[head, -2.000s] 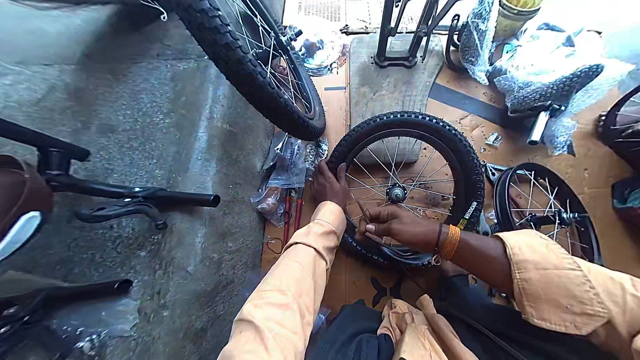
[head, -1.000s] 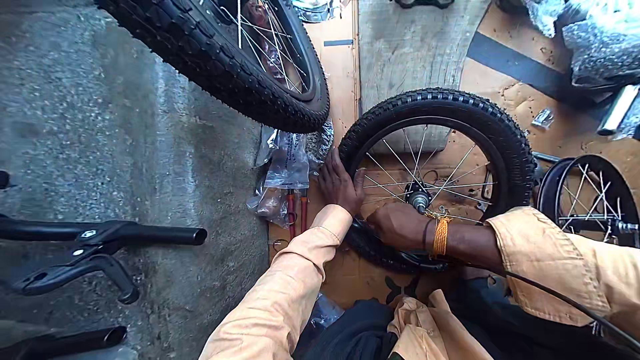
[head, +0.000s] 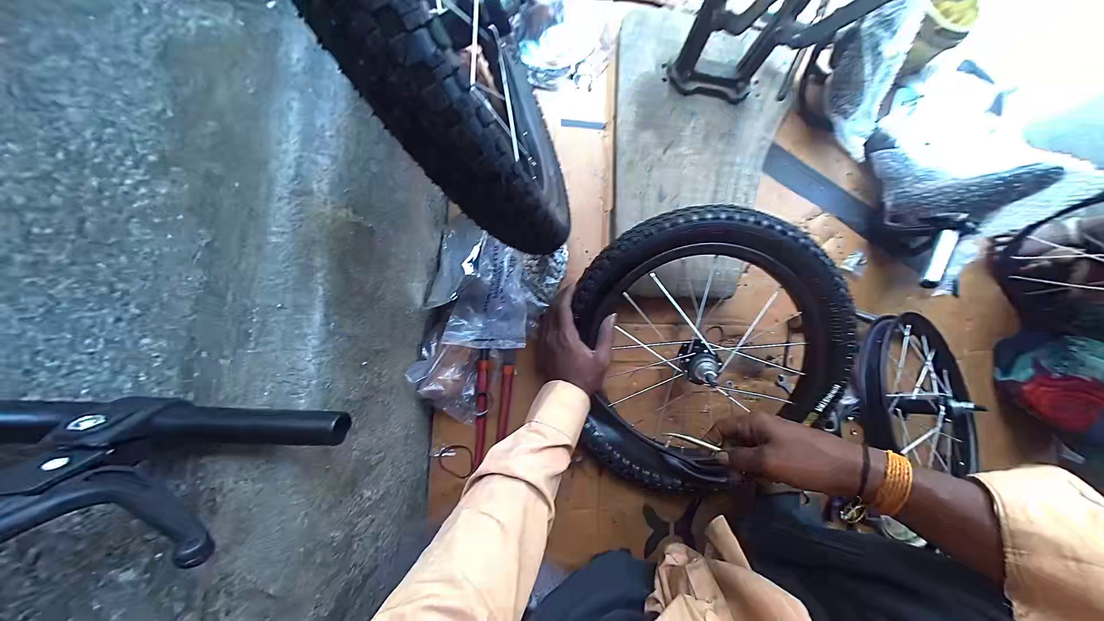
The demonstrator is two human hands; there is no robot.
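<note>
A small bicycle wheel with a knobby black tire stands tilted in front of me, its spokes and metal hub facing up. My left hand grips the tire's left side, thumb toward the rim and fingers around the tread. At the lower edge, my right hand holds a thin, pale metal tire lever by one end. The lever's other end points left over the rim. Near it the tire bead looks partly off the rim.
Another knobby tire hangs close at the upper left. A black handlebar with a brake lever is at left. Plastic bags and red-handled tools lie left of the wheel. Behind is a wooden board; a bare rim is at right.
My right hand has moved right along the lower rim, and the pale lever in it now shows. The left hand stays on the tire's left side.
</note>
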